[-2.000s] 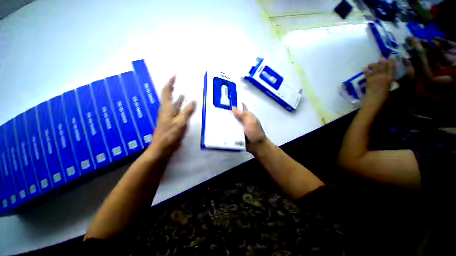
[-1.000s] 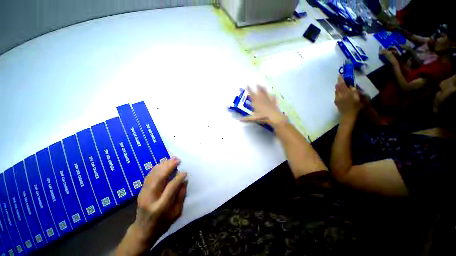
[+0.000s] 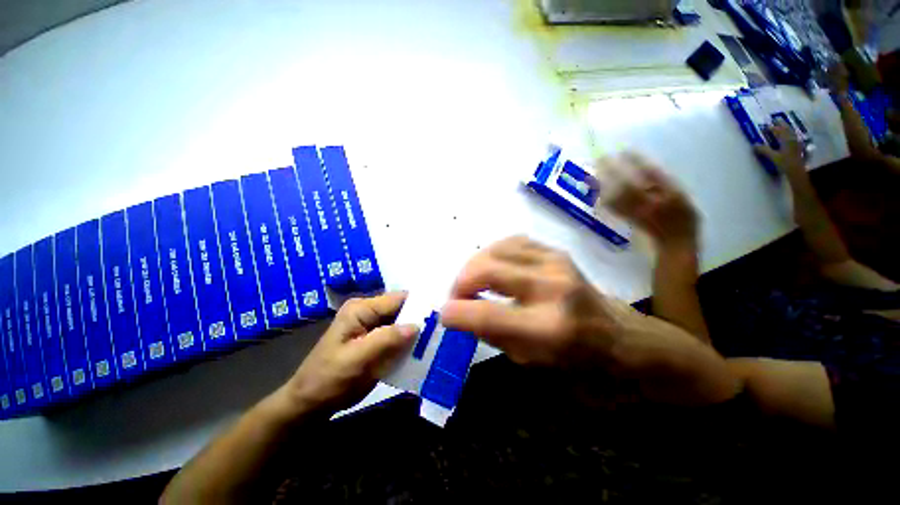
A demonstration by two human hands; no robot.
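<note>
A retail box (image 3: 450, 367) is held tilted at the table's front edge, its blue side up and a white end flap towards me. My left hand (image 3: 350, 345) grips it from the left with thumb and fingers. My right hand (image 3: 533, 306) pinches its far end, where a narrow blue piece shows; the fingers hide much of this end. The row of closed boxes (image 3: 178, 276) stands at the left, blue spines up. Its two rightmost boxes sit slightly farther back than the others.
Another retail box (image 3: 577, 195) lies to the right, charger panel up, with a neighbour's blurred hand (image 3: 651, 202) at it. A black square pad (image 3: 705, 59) and a pale block (image 3: 612, 10) are farther back. Another person's hand handles a box (image 3: 755, 128) at far right.
My right hand has left the box area on the right and come to my left hand, with a box now between them. The neighbour's hand has moved to the box on the right.
</note>
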